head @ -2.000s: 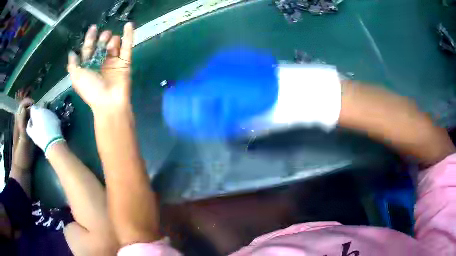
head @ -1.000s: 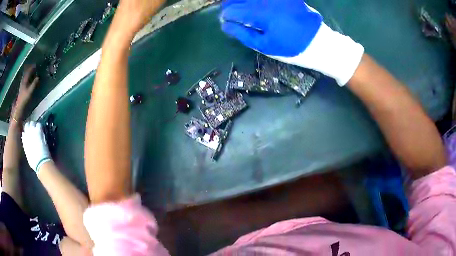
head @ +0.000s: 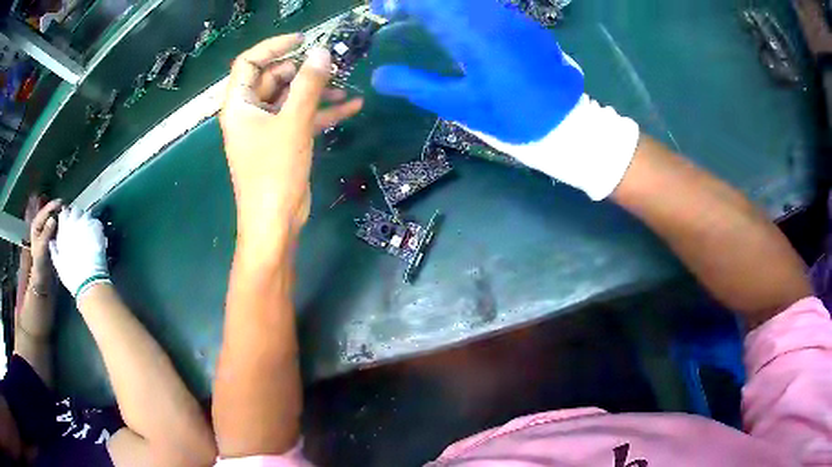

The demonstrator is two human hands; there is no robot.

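My bare left hand (head: 283, 105) holds a circuit board (head: 345, 46) with silver and white components between thumb and fingers near the pale rail. My right hand (head: 497, 77), in a blue-palmed glove with white cuff, is beside it, thumb apart from the fingers; its fingertips are near the board's top right end, and contact is unclear. On the green bench (head: 511, 246) lie a board (head: 415, 178), another board (head: 398, 237) with a strip standing along its edge, and more boards (head: 456, 139) partly under my right hand. A small dark wired part (head: 351, 189) lies left of them.
The pale rail (head: 160, 150) curves along the left and far side. Beyond it, more boards (head: 166, 68) lie on a green surface. A coworker's white-gloved hand (head: 80, 248) and bare hand work at the left. More parts lie at the top (head: 545, 9) and right (head: 774, 44).
My left hand has come back from the top edge and now holds a board. My right hand has opened its thumb outward. Fewer boards show on the bench in front of me.
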